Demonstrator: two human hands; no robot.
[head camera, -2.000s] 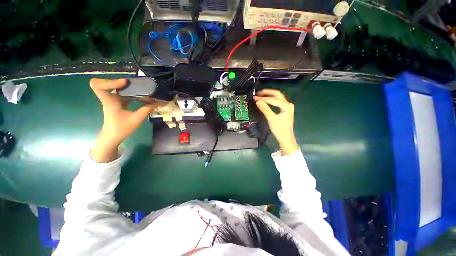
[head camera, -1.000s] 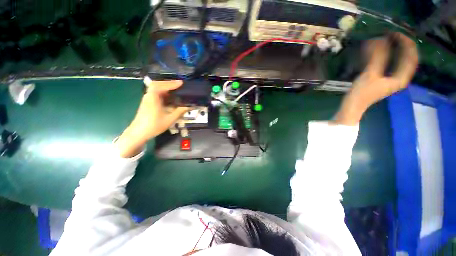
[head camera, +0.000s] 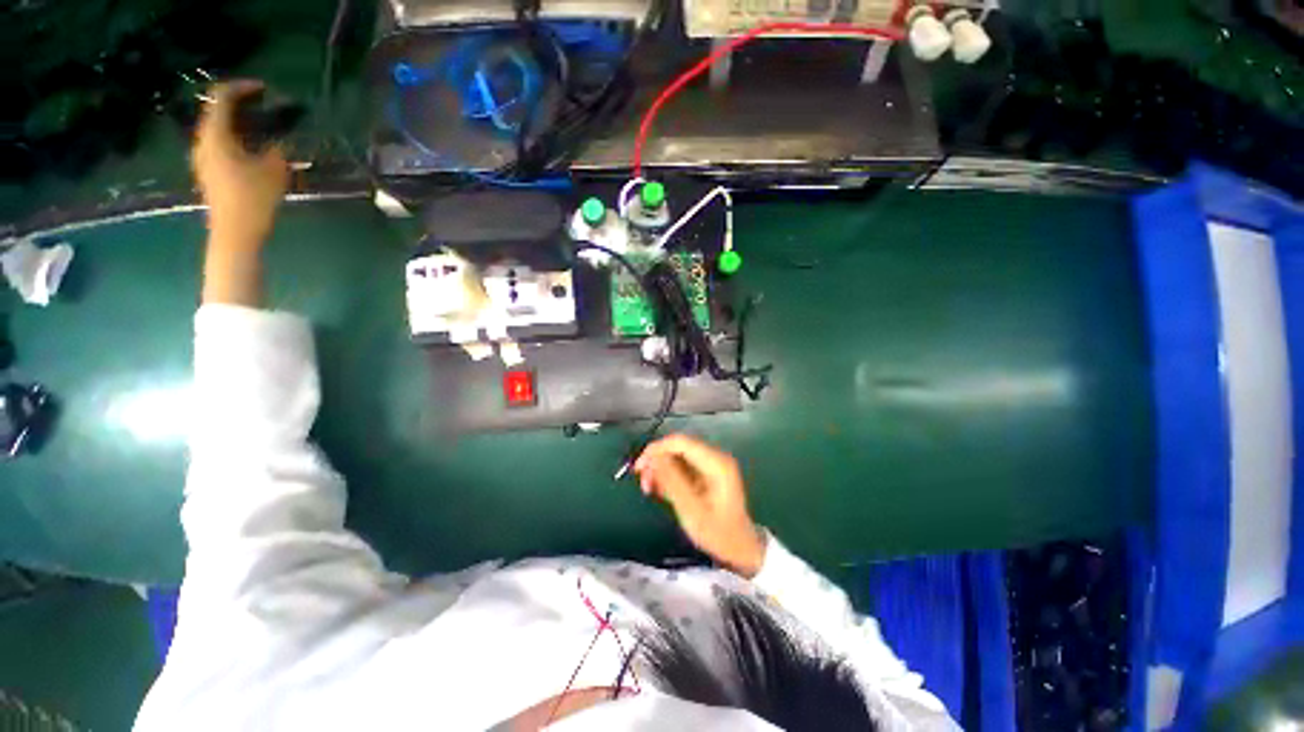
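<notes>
A black power adapter lies behind the white AC test socket. Its thin black output cable lies bundled over the green test board. The cable's free end, with a small DC plug, hangs past the front edge of the dark fixture base. My right hand has its fingertips closed at this plug. My left hand is far up left over the rear strip, at a dark block; blur and the dark background hide whether it grips it. The red rocker switch sits on the base.
Green-tipped metal parts and a white lead stand behind the board. A red lead runs to the cream instrument. Blue cable lies on the rear shelf. A white scrap and dark piece are left, a blue bin right.
My left hand has left the adapter by the socket and moved up left to the rear strip. My right hand has come from the far upper right down to the plug.
</notes>
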